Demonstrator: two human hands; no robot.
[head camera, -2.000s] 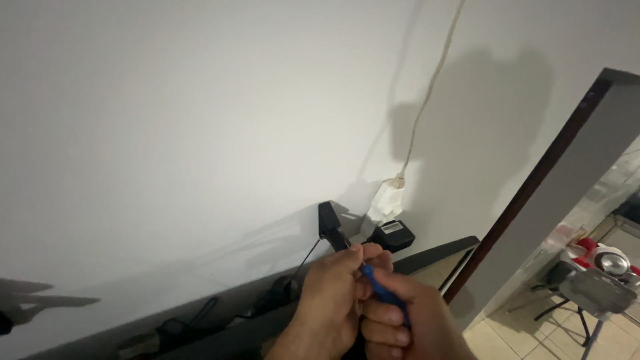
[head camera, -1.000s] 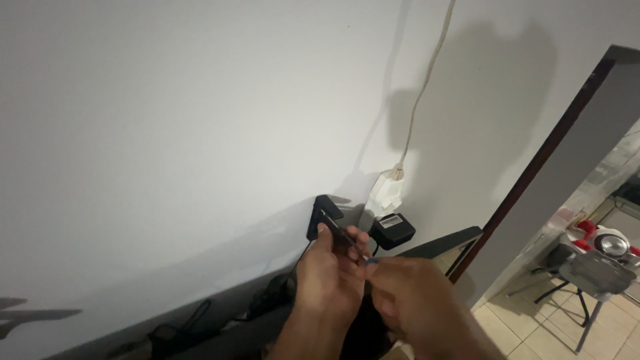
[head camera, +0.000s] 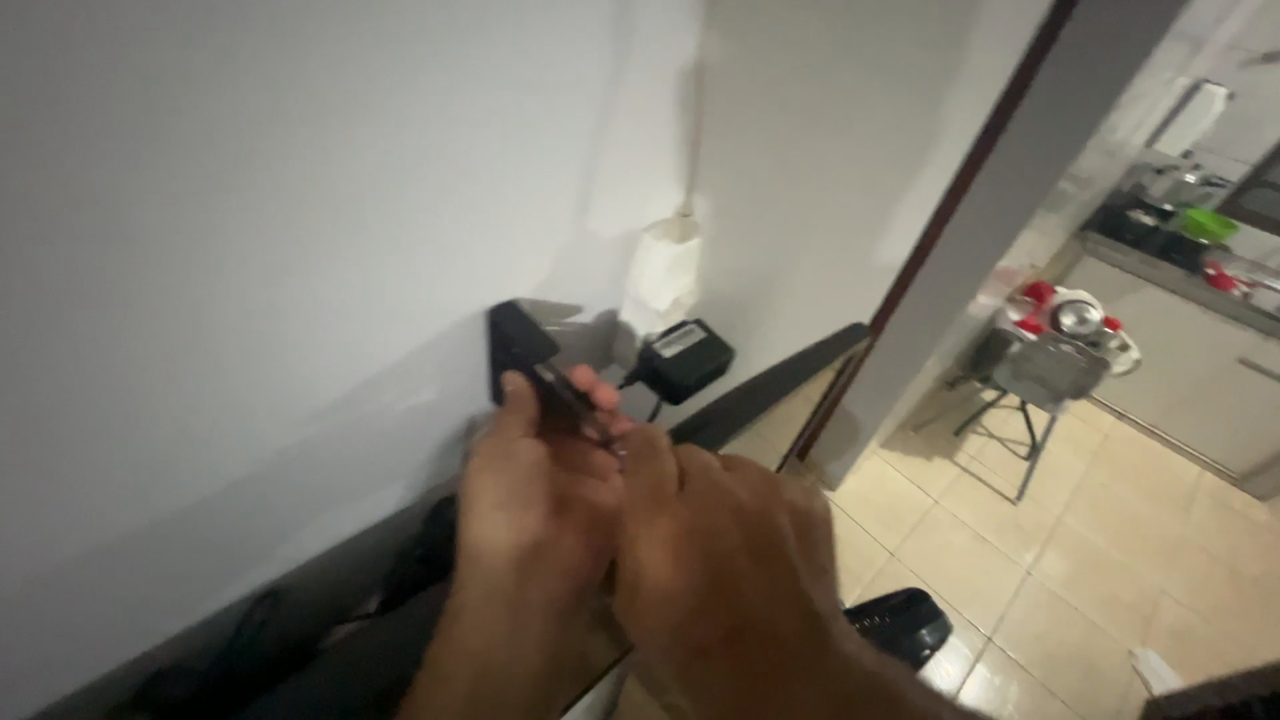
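My left hand (head camera: 545, 470) holds a black plastic piece (head camera: 515, 345) close to the white wall, its thumb on the lower edge. The shaft of a screwdriver (head camera: 575, 400) runs from my right hand (head camera: 710, 520) up to that piece. My right fist is closed around the screwdriver's handle, which is hidden in this view. Just right of the black piece, a black power adapter (head camera: 688, 360) with a label sits beside a white power socket block (head camera: 665, 268) on the wall. The picture is blurred.
Dark cables (head camera: 240, 640) lie along the wall at the lower left. A dark panel edge (head camera: 790, 385) stands right of the adapter, by the door frame (head camera: 960, 215). Beyond are a folding stool (head camera: 1050, 370) bearing red and metal items, a kitchen counter (head camera: 1180, 260) and a black object on the tiled floor.
The view has swung to the right, showing more of the kitchen. The screwdriver's blue handle showed two seconds ago and is now covered by my right hand.
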